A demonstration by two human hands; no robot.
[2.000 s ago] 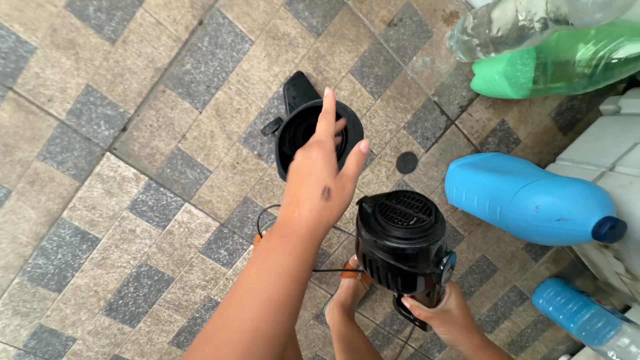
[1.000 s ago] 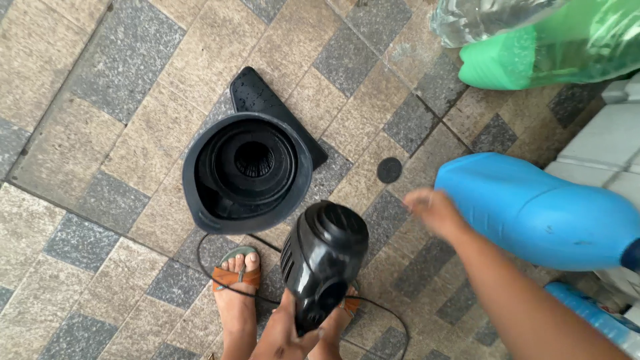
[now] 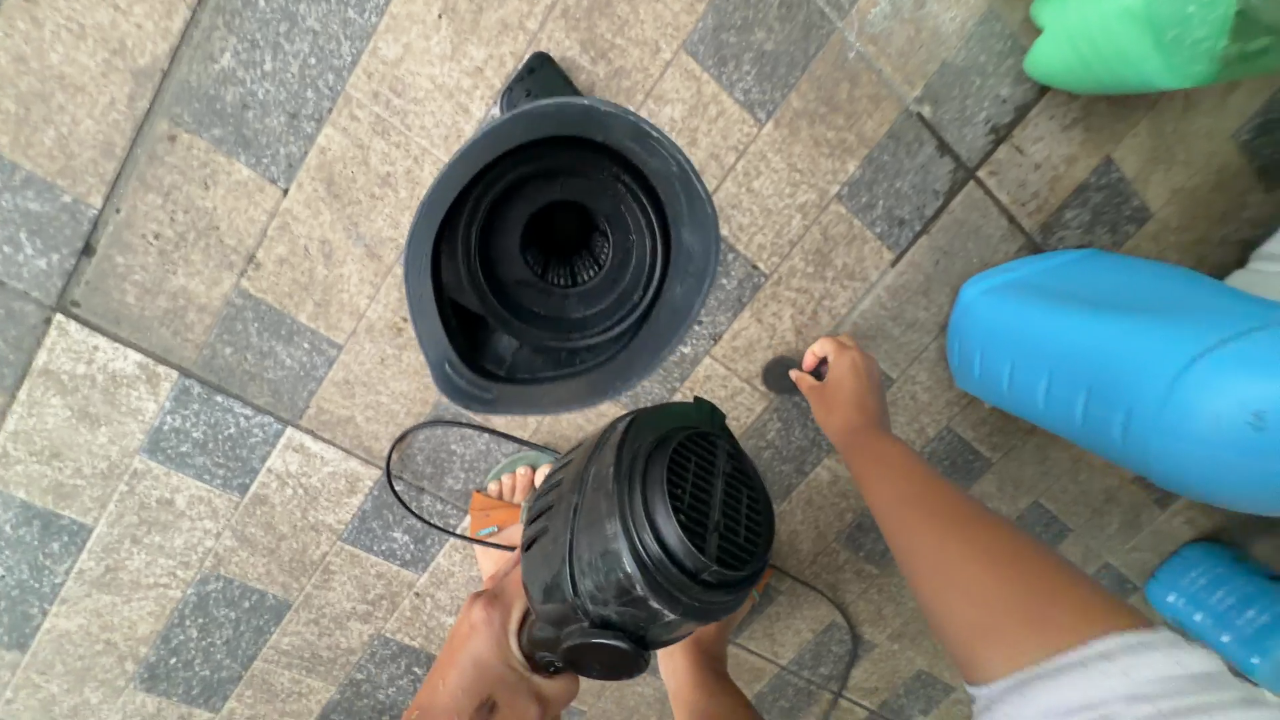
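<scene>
My left hand holds a black plastic motor unit by its narrow end, with the round slatted grille facing up and right. Above it on the floor lies a black plastic container, its wide grey rim facing up and a ribbed round hollow at its centre. A flat foot or arm sticks out behind its top edge. At the right, my right hand reaches down and pinches the edge of a small dark round disc between thumb and forefinger. A thin black cable loops from behind the motor unit.
A large blue plastic bottle lies to the right, with a smaller blue bottle below it. A green plastic bottle is at the top right. Sandalled feet stand on the patterned tile floor behind the motor unit.
My right hand has moved from beside the blue bottle to the disc on the floor. Two seconds ago my left hand was over the container and my right hand held the motor unit.
</scene>
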